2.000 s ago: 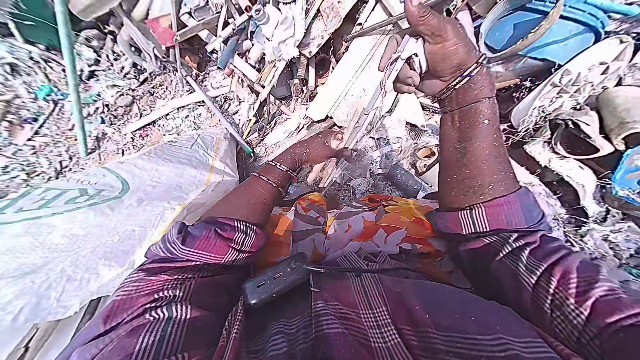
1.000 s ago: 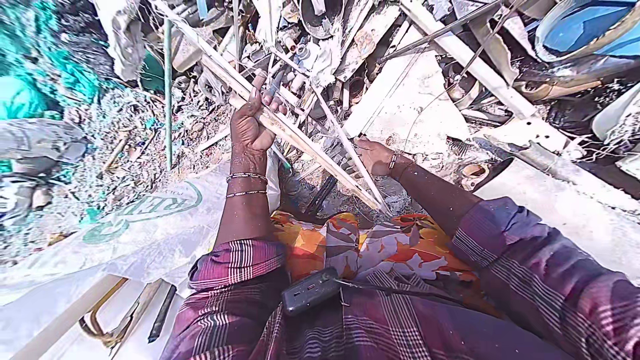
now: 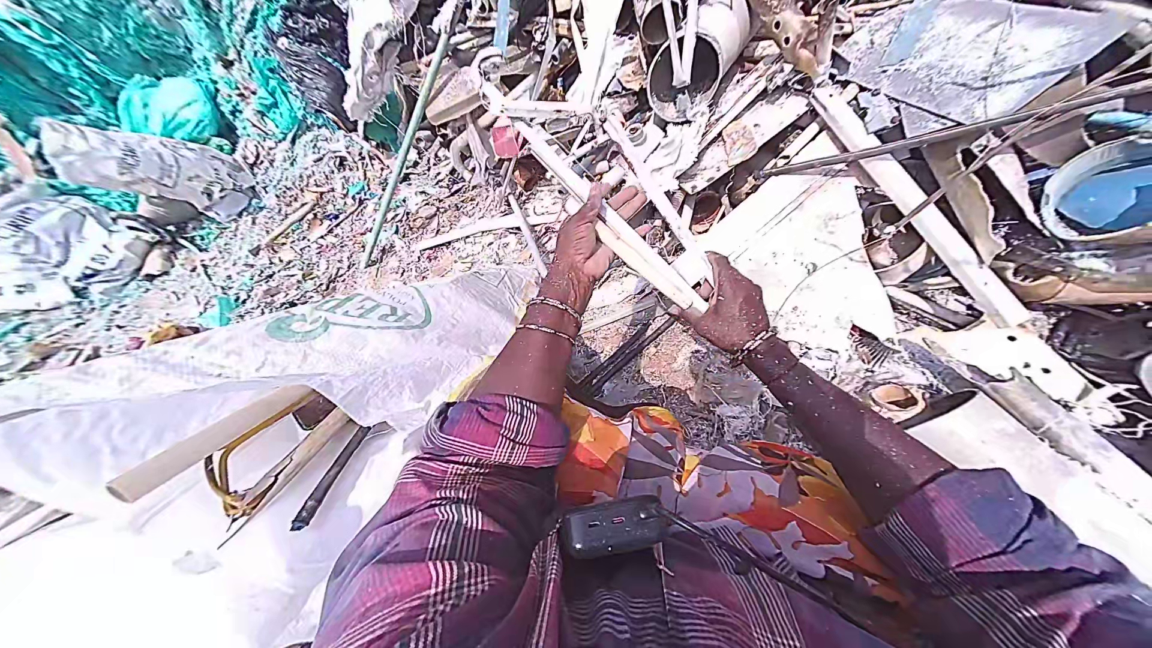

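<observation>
Long white strips (image 3: 641,255), apparently plastic or wood, run from my right hand up and left across my left hand. My right hand (image 3: 731,308) is closed around their lower ends, where they come together. My left hand (image 3: 596,236) lies against the strips higher up, palm up with its fingers spread, and they rest across it. The far ends spread apart over the scrap pile. Dark thin rods (image 3: 625,355) lie below the hands, partly hidden by my left forearm.
A white woven sack (image 3: 378,360) with pipe (image 3: 211,441) and rod pieces spreads at left. A green pole (image 3: 409,148) stands beyond it. Right of my hands are a white flat sheet (image 3: 810,247), a long white bar (image 3: 918,207) and a blue-lined tub (image 3: 1102,193).
Compared with one second ago, my right hand has gone from beside the strips to gripping their lower ends. The left hand's fingers have spread. The view has shifted.
</observation>
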